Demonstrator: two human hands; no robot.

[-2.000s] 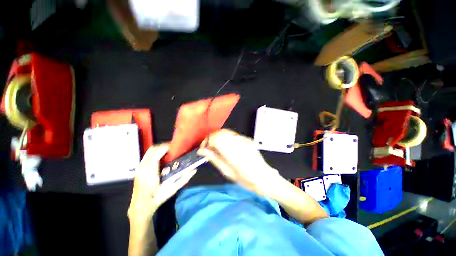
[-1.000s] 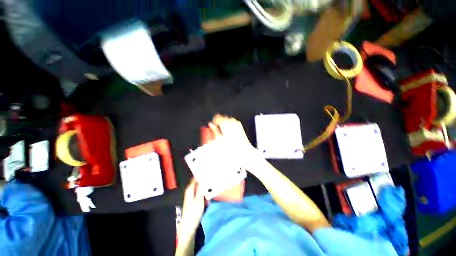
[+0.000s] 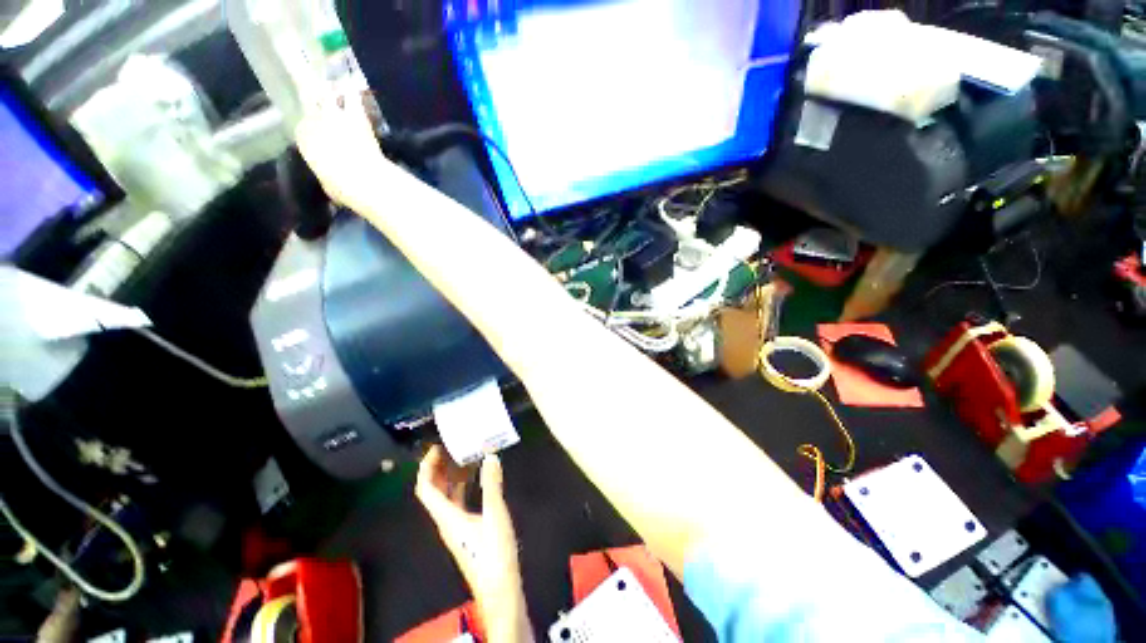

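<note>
A small white label [image 3: 476, 423] hangs at the front slot of the large dark blue-grey label printer [image 3: 409, 320]. My left hand [image 3: 475, 521] is below it, with thumb and fingertips at the label's lower edge, pinching it. My right arm crosses the view from lower right to upper left. My right hand [image 3: 337, 148] is above the printer's back left, beside a dark rounded thing; its fingers are blurred and its hold is unclear. A white square device [image 3: 616, 615] lies on an orange-red pad at the bottom edge, partly cut off.
A lit monitor [image 3: 616, 94] stands behind, with tangled cords and a white power strip [image 3: 710, 270] below it. At right are a tape roll [image 3: 796, 363], a mouse [image 3: 872, 357], a red tape dispenser [image 3: 1005, 396] and another white device [image 3: 914, 515]. Another red dispenser [image 3: 329, 603] is at bottom left.
The view has swung up and left to the printer and monitor. My hands have left the device; my left hand is now at the label, and my right arm reaches over the printer.
</note>
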